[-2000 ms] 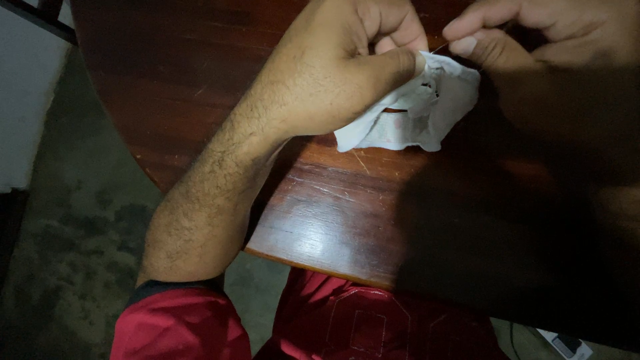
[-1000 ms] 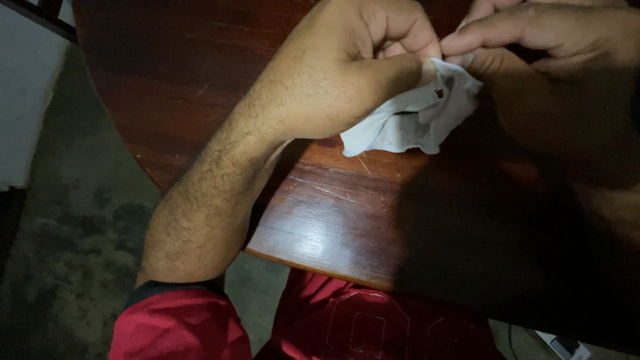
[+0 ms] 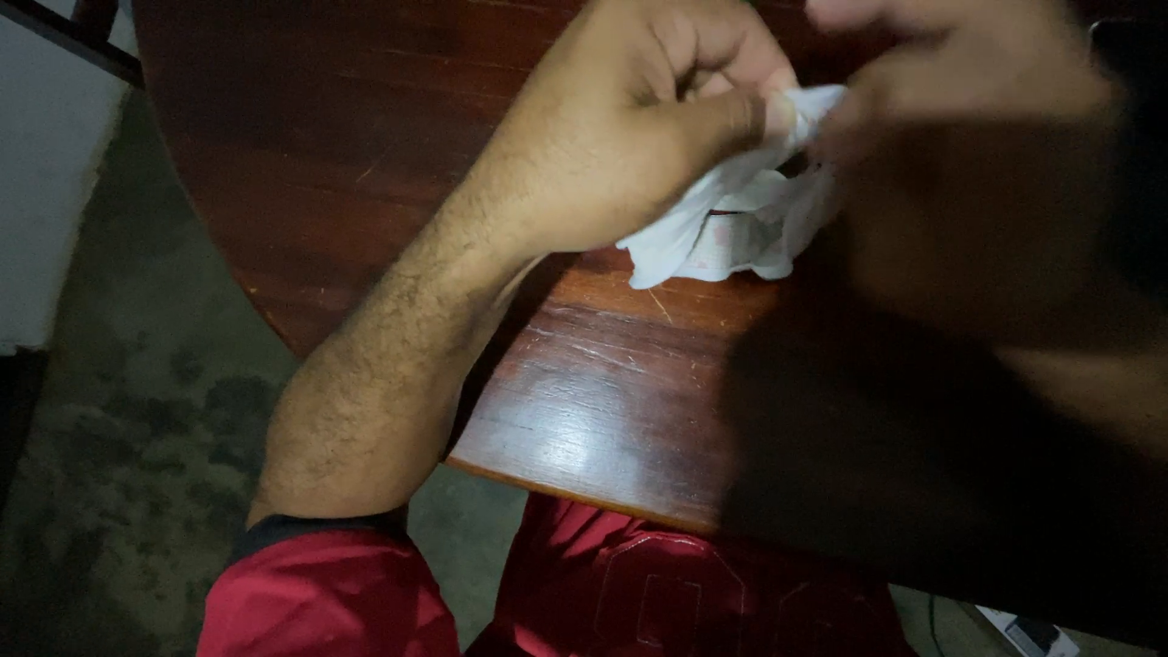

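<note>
A small piece of white cloth (image 3: 730, 242) with folds and an opening in it hangs above the dark wooden table. My left hand (image 3: 639, 128) pinches its upper edge between thumb and forefinger. Close to the cloth's right side is my right hand (image 3: 967, 119), blurred and partly in shadow. Its upper fingers are raised apart, while the thumb side overlaps the cloth's edge; whether it grips anything cannot be made out.
The polished wooden table (image 3: 584, 438) has a curved left edge and casts back a bright reflection near its front. Red clothing (image 3: 675, 584) shows below the edge. A white object (image 3: 1027, 634) with a cable lies at the lower right. Dark furniture parts (image 3: 78, 41) stand at the upper left.
My right hand's fingers, close against my left fingertips a second ago, have parted from them and shifted right. The left hand keeps its pinch on the cloth.
</note>
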